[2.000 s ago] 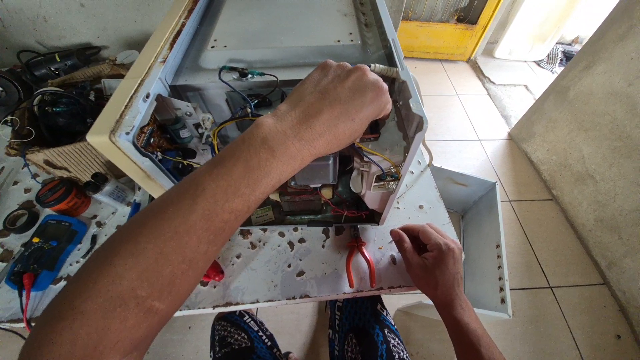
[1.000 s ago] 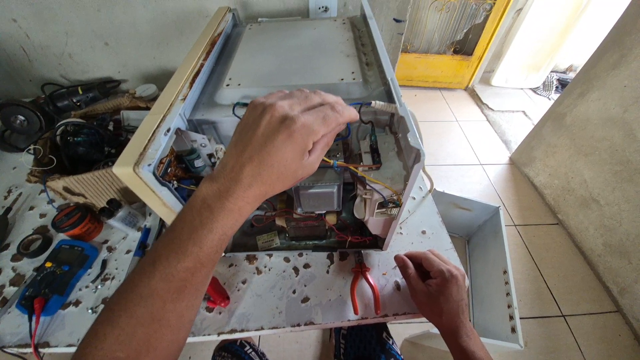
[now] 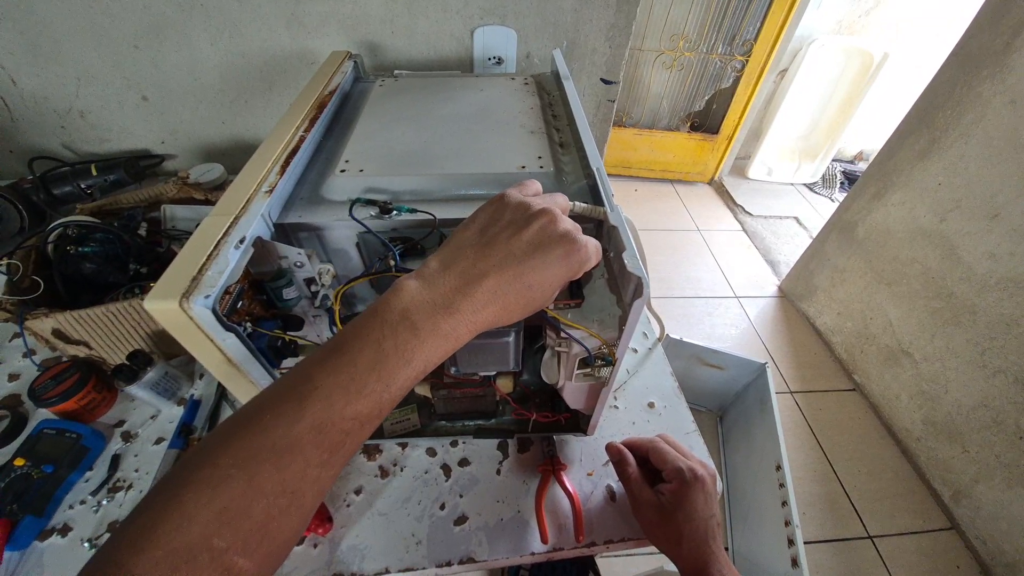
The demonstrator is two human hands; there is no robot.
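Note:
My left hand (image 3: 520, 252) reaches over the opened casing of a microwave oven (image 3: 436, 124), near its right wall. Its fingertips point down and are hidden, so what they touch or hold cannot be seen. Beneath and around it are blue and yellow wires, a metal-cased part (image 3: 486, 350), a wound transformer (image 3: 462, 398) and a pale plastic part (image 3: 576, 368). Loosely curled, my right hand (image 3: 672, 492) rests by the table's front right edge, with nothing visible in it. Pliers with red handles (image 3: 558, 500) lie between that hand and my left forearm, jaws toward the casing.
On the worn white table (image 3: 416, 512) at left are a blue multimeter (image 3: 44, 468), an orange and black roll (image 3: 74, 390), capacitors (image 3: 152, 378) and a cardboard box (image 3: 108, 328) of parts. A sheet-metal cover (image 3: 760, 472) stands right of the table. A wall socket (image 3: 494, 52) is behind.
Since a second ago my left hand has moved right, over the small board by the casing's right wall that showed beside it. My right hand stays near the table edge.

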